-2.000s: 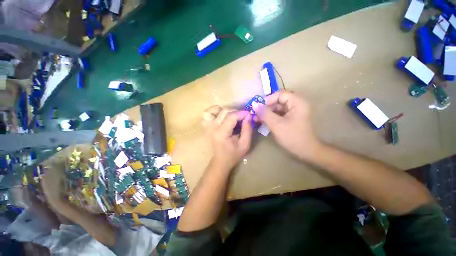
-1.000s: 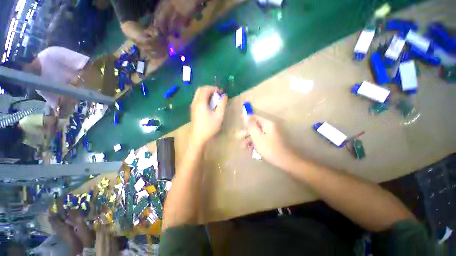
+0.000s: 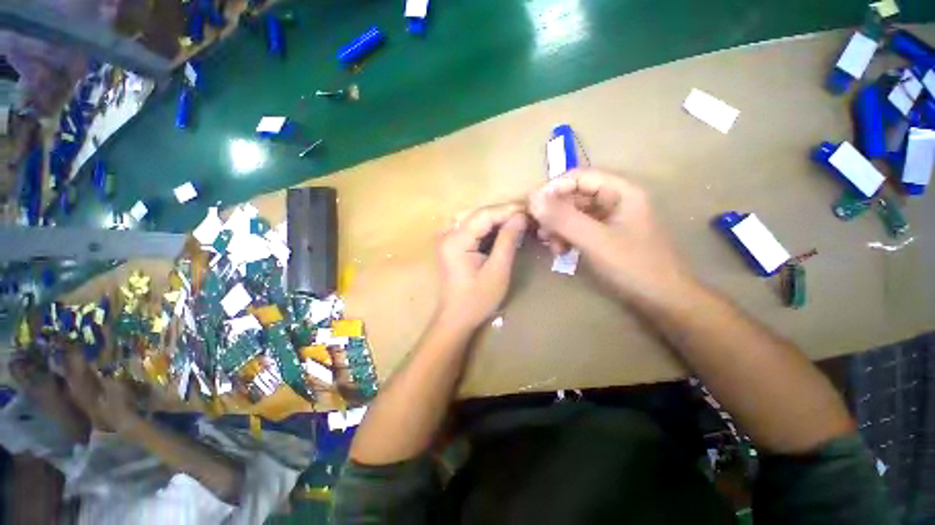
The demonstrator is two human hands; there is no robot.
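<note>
My left hand (image 3: 480,256) and my right hand (image 3: 590,220) meet fingertip to fingertip over the tan bench covering (image 3: 431,354). The fingertips of both are pinched together; what lies between them is too small or hidden to make out. A blue battery pack (image 3: 561,150) with a white patch and a thin dark wire lies just beyond my right hand, its near end hidden by the fingers. A small white pad (image 3: 565,261) shows just below my right fingers.
A dark block (image 3: 312,240) stands left, beside a loose board heap (image 3: 277,344). Blue packs (image 3: 869,118) pile at right; one pack with a board (image 3: 759,242) lies nearer. A white pad (image 3: 710,110) lies behind. The green conveyor (image 3: 461,62) carries packs. Another person's arm (image 3: 169,446) is lower left.
From apart a second ago, my hands have come together. My left hand has come back from the conveyor's edge, and the white and blue thing seen in it no longer shows. The view has shifted.
</note>
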